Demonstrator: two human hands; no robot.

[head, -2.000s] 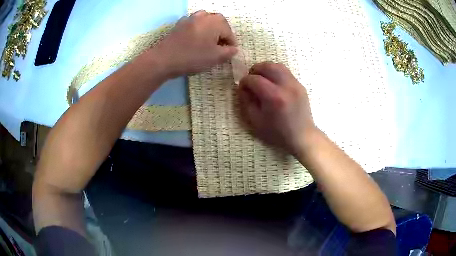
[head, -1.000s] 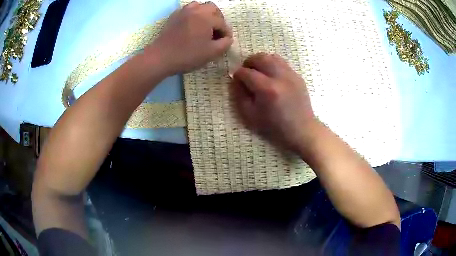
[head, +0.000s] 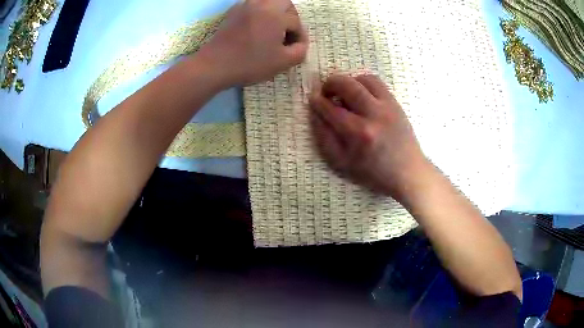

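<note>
A cream-tan woven bag panel [head: 288, 192] lies flat in front of me, its left edge and lower corner in view. A tan woven strap [head: 208, 141] loops out past its left edge. My left hand [head: 266, 45] is closed above the panel's upper left, fingertips pinched. My right hand [head: 365, 128] is over the panel just right of it, thumb and fingers pinched together. A pale, blurred strip [head: 310, 78] spans between the two sets of fingertips. What lies under the fingers is hidden.
Gold hardware [head: 24, 41] lies spread at the far left beside a black phone [head: 67, 33]. A smaller gold heap [head: 526, 61] lies at the right, below a stack of tan panels [head: 551, 32]. Pale blue sheeting [head: 541, 160] covers the table; dark space lies below its near edge.
Both hands stay over the same part of the panel, with small shifts. The pale strip between them shows at 2 s ago and now, thinner and more blurred now. The view has shifted slightly.
</note>
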